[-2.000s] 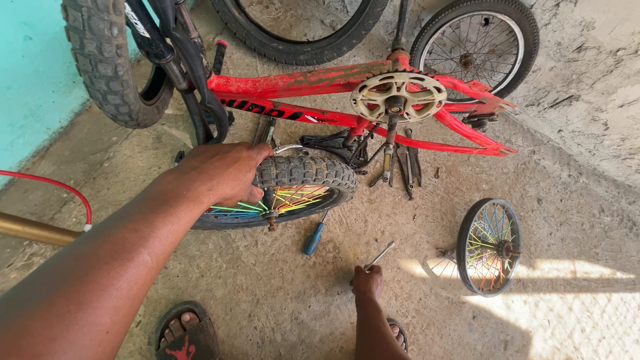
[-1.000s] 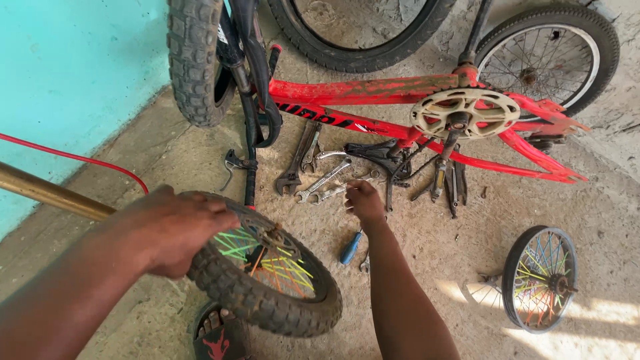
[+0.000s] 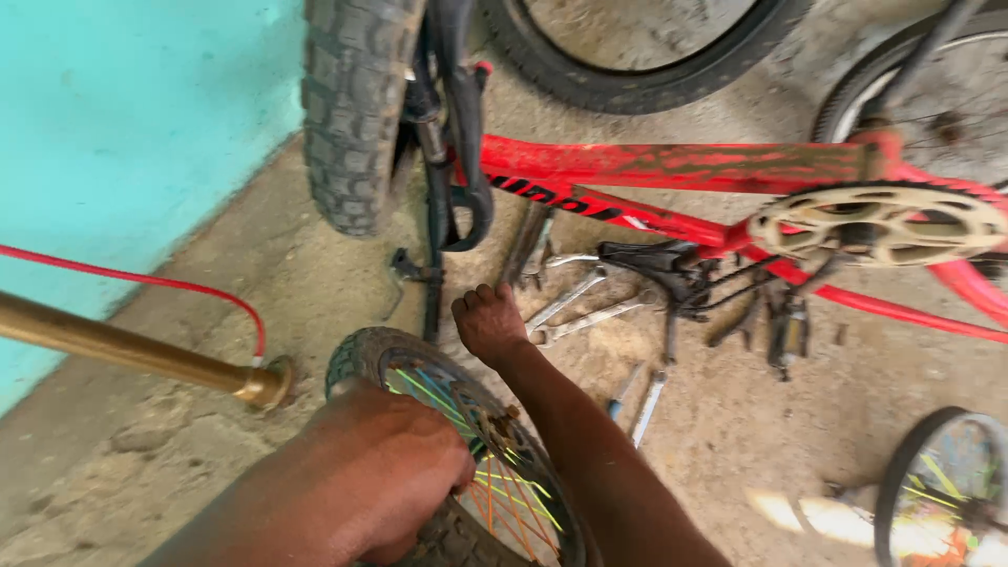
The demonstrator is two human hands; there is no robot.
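My left hand [image 3: 402, 465] grips the near side of a knobby-tyred bicycle wheel [image 3: 370, 346] with coloured spokes, its fingers partly hidden behind the tyre and rim. Beyond the wheel, my right hand [image 3: 490, 319] is low over the floor, fingers curled, beside an adjustable wrench [image 3: 520, 252]. Whether it holds anything cannot be told. Combination wrenches [image 3: 571, 299] lie just right of it. Another wrench [image 3: 648, 409] and a blue-handled screwdriver [image 3: 616, 405] lie past my right forearm. Above stands a red bicycle frame [image 3: 669, 165] with a chainring [image 3: 878, 224].
A brass-coloured pole [image 3: 126, 346] and a red cable [image 3: 157, 279] come in from the left by the turquoise wall [image 3: 142, 118]. The frame's front tyre [image 3: 354, 110] is at upper left. A loose tyre [image 3: 646, 90] lies behind; a small wheel [image 3: 906, 488] stands at lower right.
My right hand has moved left from the wrenches to beside the adjustable wrench. One second ago the blue-handled screwdriver lay near that forearm too. My left hand has shifted along the wheel. The view has moved closer.
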